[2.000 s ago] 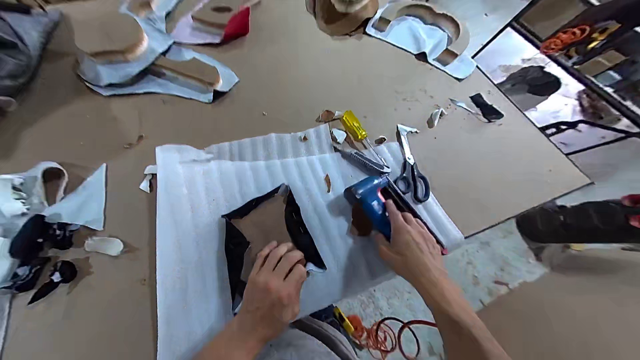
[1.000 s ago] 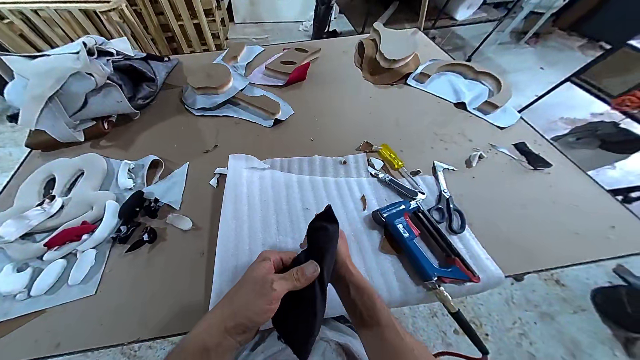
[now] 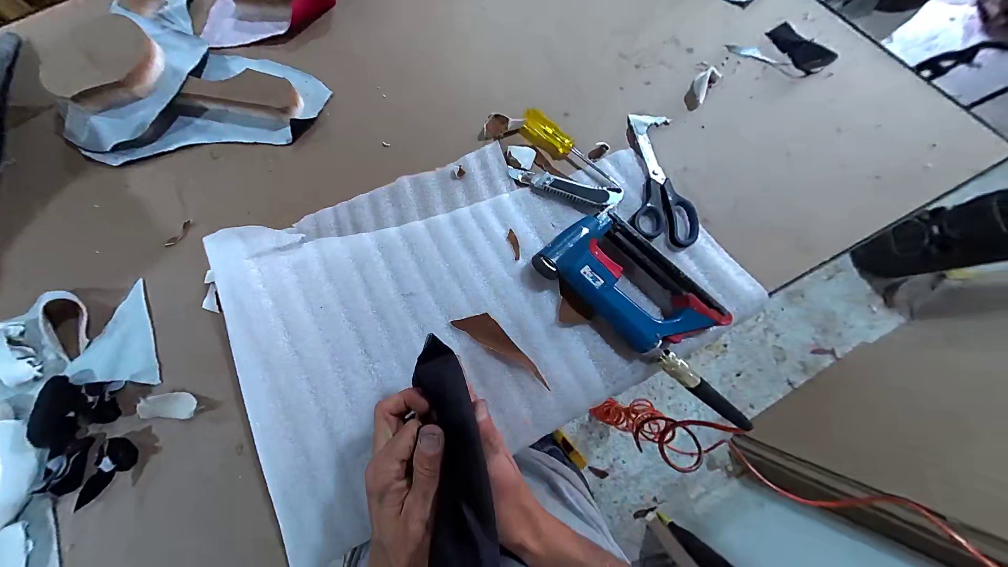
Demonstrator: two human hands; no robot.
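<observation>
A dark fabric-covered piece [image 3: 457, 465] stands on edge between my hands, over the near part of a white foam sheet [image 3: 339, 315]. My left hand [image 3: 405, 472] grips its left side, thumb and bent fingers on the fabric. My right hand [image 3: 504, 480] holds it from the right, its fingers partly hidden behind it. A loose brown scrap [image 3: 496, 342] lies on the foam just beyond. To the right rests a blue pneumatic staple gun [image 3: 622, 283], touched by neither hand. Scissors [image 3: 661, 189], a utility knife [image 3: 567, 189] and a yellow-handled screwdriver [image 3: 551, 135] lie past it.
Fabric-covered shaped pieces [image 3: 197, 102] lie at the table's far left, small black and white padded pieces [image 3: 71, 425] at the near left. An orange coiled air hose [image 3: 661, 429] hangs beyond the table's right edge [image 3: 882, 228]. Dark scraps [image 3: 799, 49] lie at the far right.
Two seconds ago my right hand was on the staple gun and the dark piece lay flat under my left; now both hands hold the piece upright. A brown scrap now shows on the foam.
</observation>
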